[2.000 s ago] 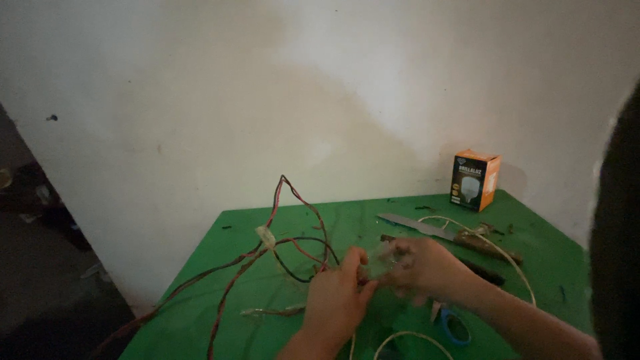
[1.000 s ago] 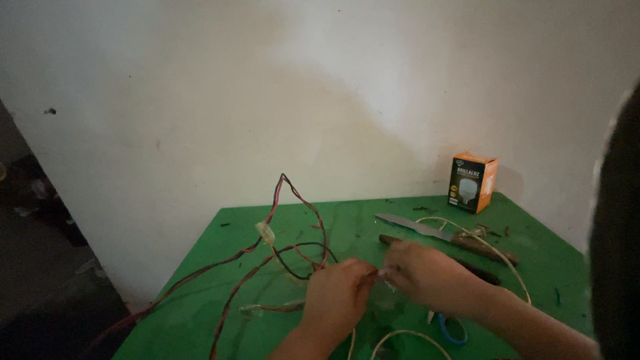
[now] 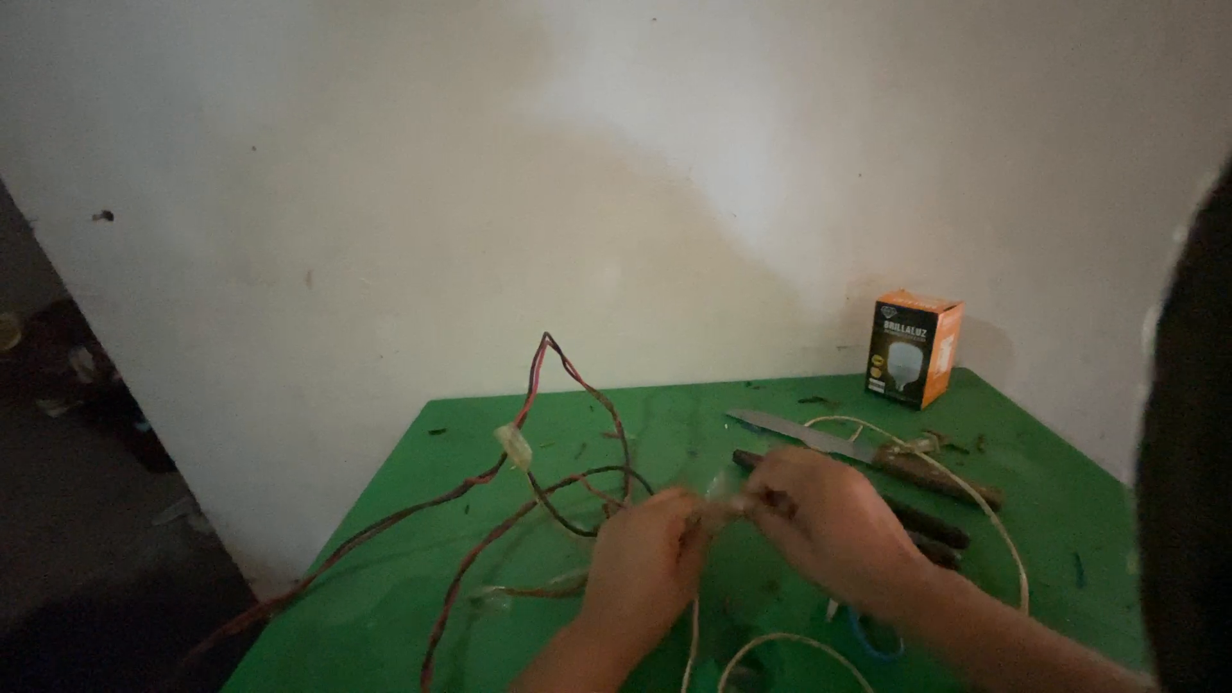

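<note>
My left hand is closed above the green table, its fingertips pinching a small pale or clear piece that is blurred; wire ends may lie within it. Close on its right, my right hand pinches the other side of that piece with thumb and forefinger. Twisted red and black wires loop to the left of my left hand and seem to run behind it. Clear yellowish tape wraps one part of them. A pale cord hangs below my left hand.
A knife with a brown handle lies behind my right hand, near dark-handled pliers or a similar tool. Blue-handled scissors sit below it. A light bulb box stands at the back right of the green table, against the wall.
Both hands have stayed close together over the table, with small shifts of the fingers. The wires, knife and box lie as before.
</note>
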